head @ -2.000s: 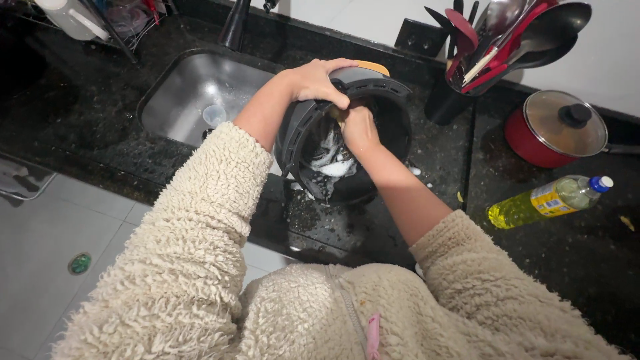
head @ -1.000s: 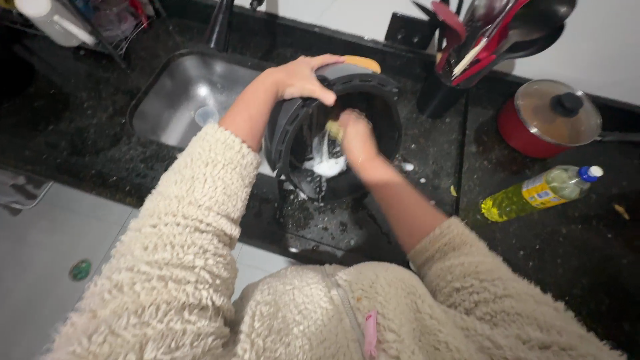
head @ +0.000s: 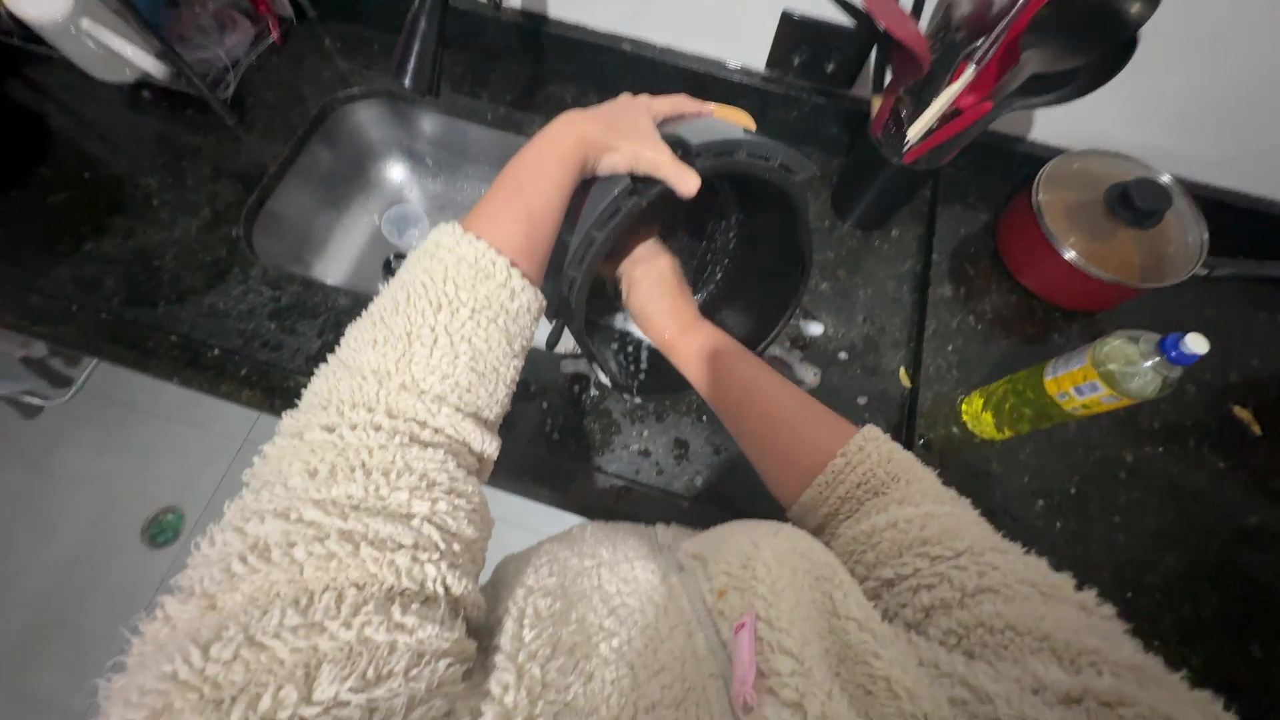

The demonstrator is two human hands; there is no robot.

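Observation:
A black round basket, like that of an air fryer (head: 765, 250), lies tilted on the counter beside the sink, its opening toward me. My left hand (head: 635, 145) grips its upper rim, the thumb over the edge, near an orange-tipped part. Inside the basket is my right hand (head: 655, 285), blurred, its fingers hidden against the left inner wall; whether it holds anything cannot be seen. White suds show on the basket's lower inside and on the wet counter around it.
The steel sink (head: 330, 200) is at left, below a black faucet (head: 420, 45). At right stand a black utensil holder (head: 880, 185), a red lidded saucepan (head: 1065, 260) and a bottle of yellow liquid (head: 1080, 385). A dark granite counter (head: 1120, 520) runs beneath them.
My right hand has moved left and deeper inside the basket. A yellowish thing seen at its fingers a second ago is now hidden. My left hand keeps its grip on the rim.

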